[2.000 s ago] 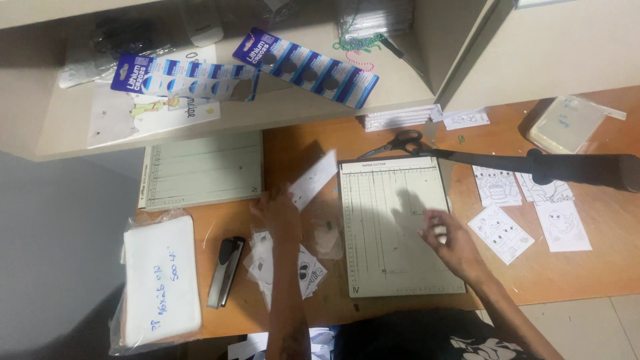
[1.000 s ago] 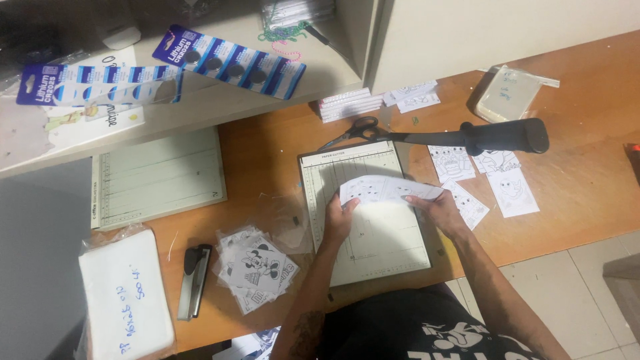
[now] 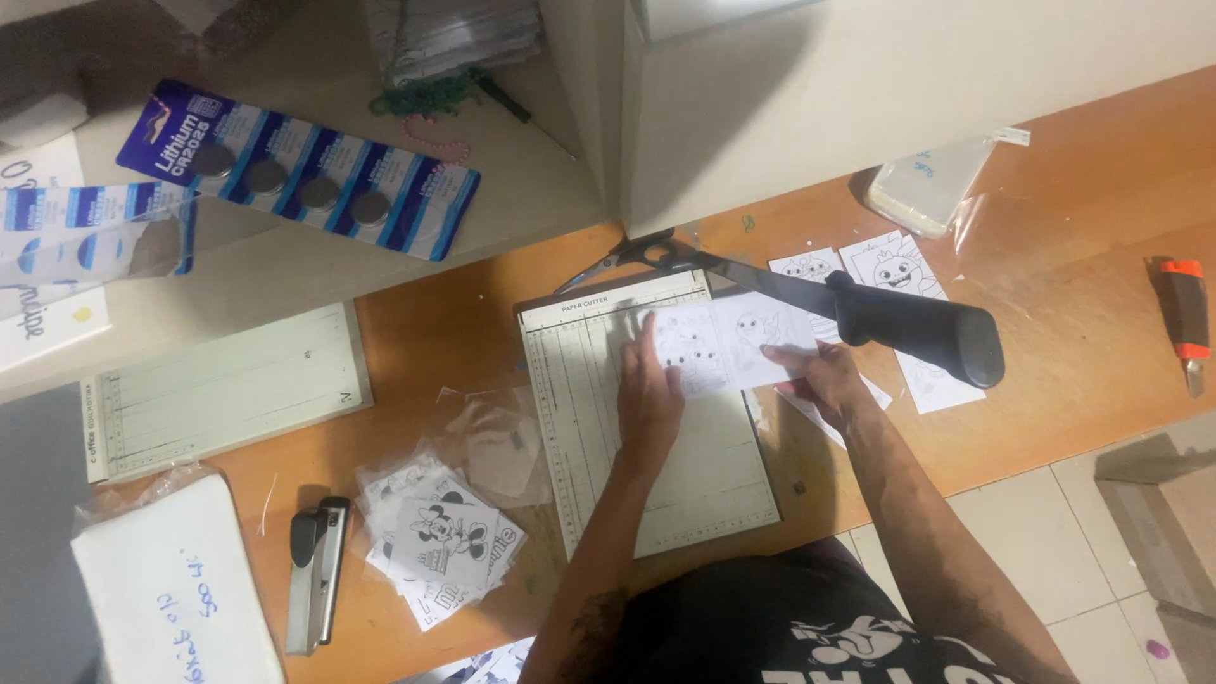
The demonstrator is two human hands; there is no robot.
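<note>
My left hand [image 3: 652, 389] and my right hand [image 3: 822, 378] grip the two ends of a white paper strip [image 3: 705, 353] printed with line drawings. The strip lies over the upper part of a paper cutter [image 3: 655, 465] with a ruled bed. The cutter's long blade arm is raised, its black handle [image 3: 921, 337] pointing right, above cut printed cards [image 3: 926, 351]. Scissors [image 3: 655, 252] rest at the cutter's top edge. Left of the cutter lie a pile of printed cards [image 3: 446, 537] and clear plastic sleeves [image 3: 499, 442].
A stapler [image 3: 316, 575] and a wrapped white pack [image 3: 176, 589] lie at left, below a second cutter board [image 3: 228, 389]. The shelf above holds button-cell battery packs [image 3: 299, 171]. At right are a plastic-wrapped stack [image 3: 926, 185] and an orange and black utility knife [image 3: 1186, 323].
The left hand, at the left of the cutter two seconds ago, is now over its bed. Both hands have held the strip since one second ago; it now lies flatter and nearer the cutter's top.
</note>
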